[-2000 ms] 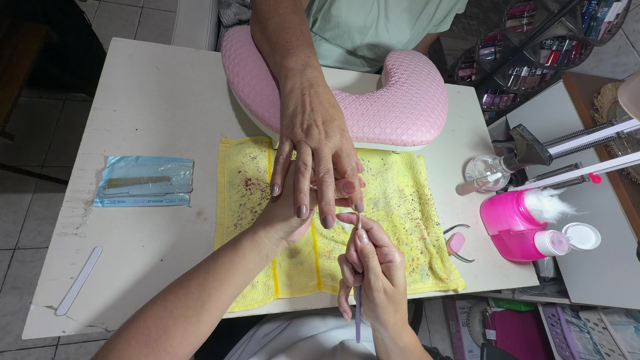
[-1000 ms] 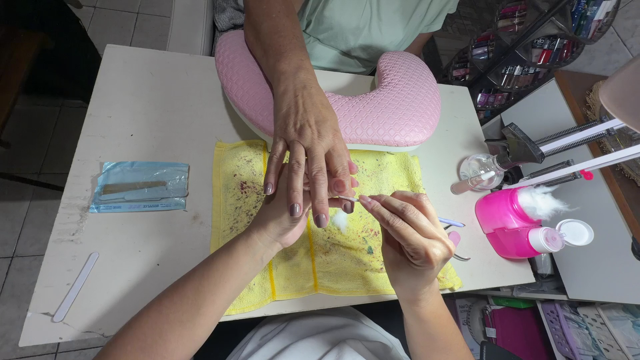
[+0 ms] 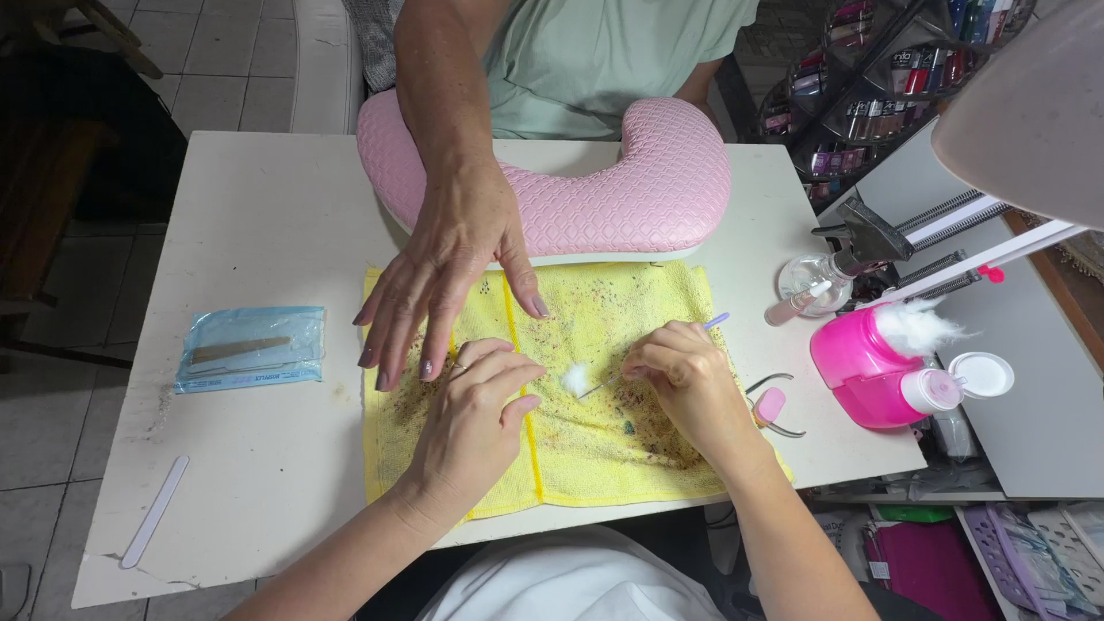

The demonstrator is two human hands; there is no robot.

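My right hand (image 3: 690,379) grips a thin tool with a purple handle end (image 3: 716,320); its thin metal tip touches or nearly touches a small cotton tuft (image 3: 574,379) on the yellow towel (image 3: 561,466). Over the towel's left part is my left hand (image 3: 479,414), fingers bent and slightly apart, with nothing visible in it. Another person's hand (image 3: 457,250), with polished nails, reaches across from the far side, its fingertips just beyond my left hand; whether they touch cannot be told. Metal nippers (image 3: 787,429) with a pink piece lie to the right of my right hand.
A pink padded armrest (image 3: 621,207) stands at the far edge. On the white table (image 3: 250,224) lie a blue packet (image 3: 250,348) and a nail file (image 3: 155,511). At right are a pink bottle holder (image 3: 849,366) with cotton, a glass jar (image 3: 811,283) and a lamp (image 3: 1026,112).
My left hand has let go of the other person's hand, which now extends farther left, fingers spread. My right hand has brought the tool from those fingers down to the cotton.
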